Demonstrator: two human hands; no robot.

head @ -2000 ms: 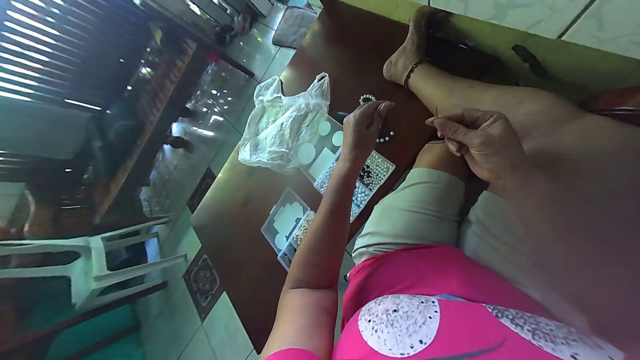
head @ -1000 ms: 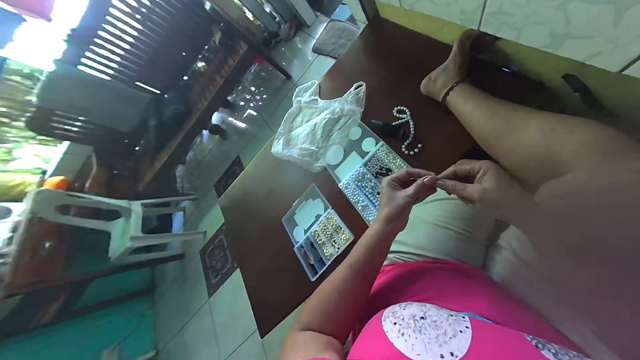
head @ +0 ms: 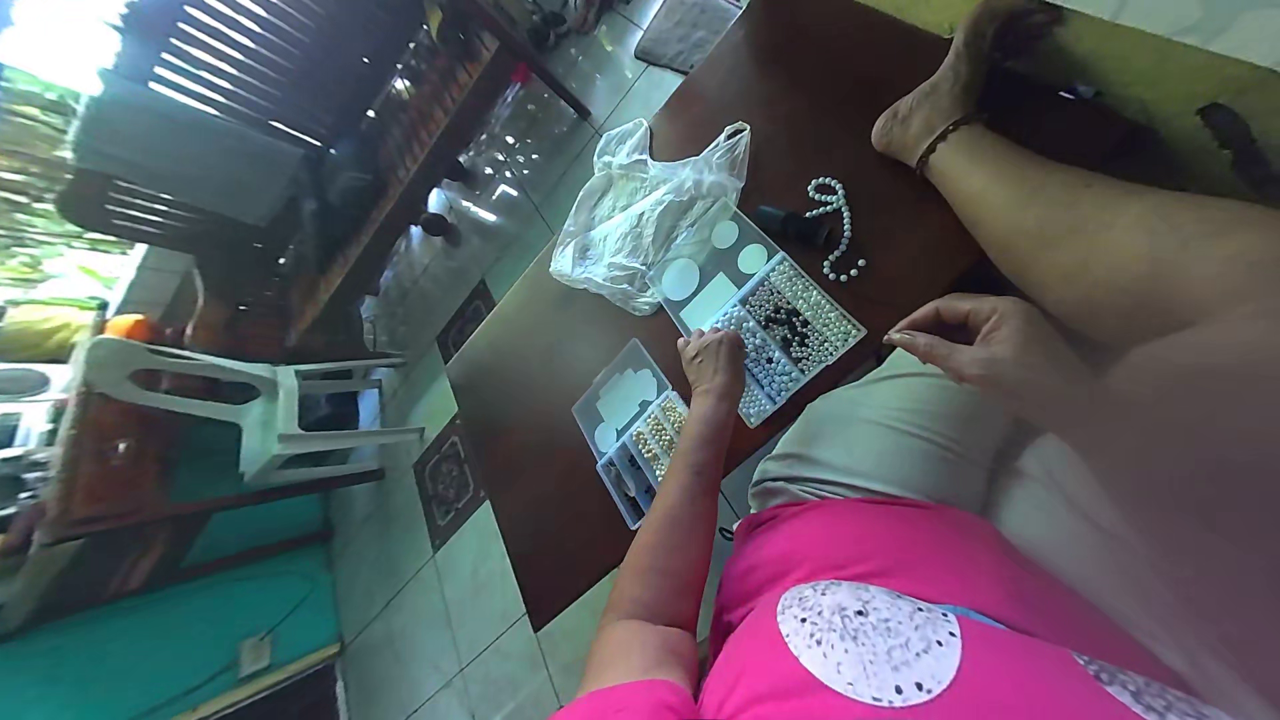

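Note:
My left hand point(head: 712, 365) reaches over the open plastic bead box point(head: 860, 333), its fingers at the edge of the compartment with pale blue beads point(head: 765, 355). Whether it holds a bead cannot be seen. My right hand point(head: 975, 335) is raised over my lap, right of that box, with thumb and forefinger pinched on something small and thin, too small to identify. Black, grey and white beads fill other compartments. Beyond the box, a curved strand of white beads point(head: 845, 225) lies beside a dark cylindrical object point(head: 790, 225). A smaller open bead box point(head: 650, 440) with gold and cream beads sits left of my left forearm.
Both boxes rest on a brown wooden surface point(head: 540, 480). A crumpled translucent plastic bag point(head: 640, 220) touches the larger box's lid. My bare foot point(head: 930, 110) is at the far right. A white plastic chair point(head: 250, 400) stands on the tiled floor to the left.
My hands were together one second ago; now they are apart. My left hand has moved left to the larger bead box, and my right hand remains over my lap. The view has shifted.

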